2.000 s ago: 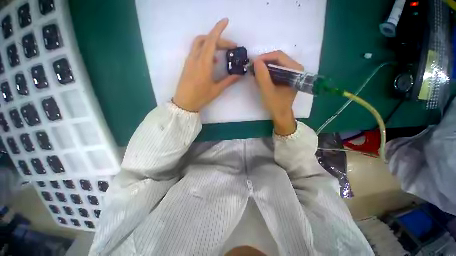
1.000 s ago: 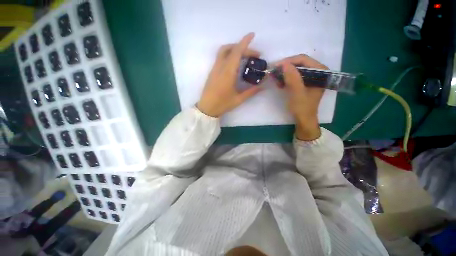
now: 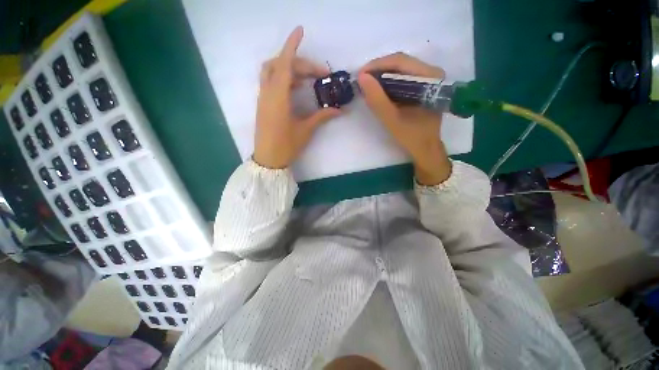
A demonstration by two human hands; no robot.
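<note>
My left hand (image 3: pixel 283 101) holds a small black housing (image 3: pixel 334 89) between thumb and fingers above the white work paper (image 3: pixel 376 29), with the index finger pointing up and away. My right hand (image 3: pixel 408 119) grips a dark dispensing syringe (image 3: pixel 419 90) like a pen. Its front end points left at the housing's right side; the needle tip is too small to make out. A green adapter (image 3: pixel 468 99) sits at the syringe's rear, with a yellowish hose (image 3: pixel 553 126) curving from it.
A white blister tray (image 3: pixel 155 170) with many black housings and some empty pockets lies at the left, over another filled tray (image 3: pixel 177 325). A black box (image 3: pixel 625 43) stands at the right, a small white piece (image 3: pixel 557 36) beside it. A shiny black bag (image 3: pixel 526 217) lies below the bench edge.
The view has shifted and turned. The housing is tilted differently in my left hand, showing its recessed side more. My right hand still holds the syringe close beside it.
</note>
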